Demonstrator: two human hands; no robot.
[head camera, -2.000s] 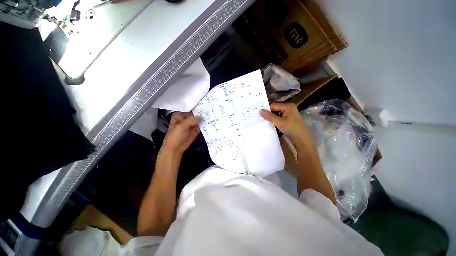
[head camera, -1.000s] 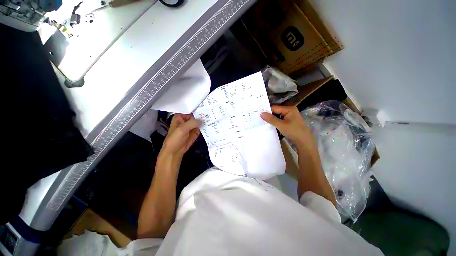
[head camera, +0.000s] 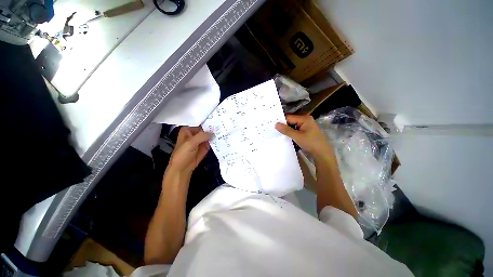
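A white spec sheet (head camera: 251, 140) with printed and handwritten marks is held over my lap, its lower edge close to my white shirt. My left hand (head camera: 190, 147) grips its left edge between thumb and fingers. My right hand (head camera: 307, 135) grips its right edge, thumb on the front face. Another white sheet (head camera: 195, 100), blank on the side I see, sticks out behind and above my left hand, next to the table edge. I cannot tell whether it is joined to the held sheet.
A white machine table (head camera: 135, 59) with a ruler strip (head camera: 167, 81) runs diagonally at left. Black cloth (head camera: 32, 130), a wooden-handled tool (head camera: 124, 8) and a black loop handle (head camera: 169, 4) lie on it. A brown box (head camera: 308, 40), clear plastic bags (head camera: 359, 162) and a green sack (head camera: 438, 243) are at right.
The view has shifted slightly, so the scene sits further left, and the wooden-handled tool and black loop handle show more. Both hands keep their hold on the sheet.
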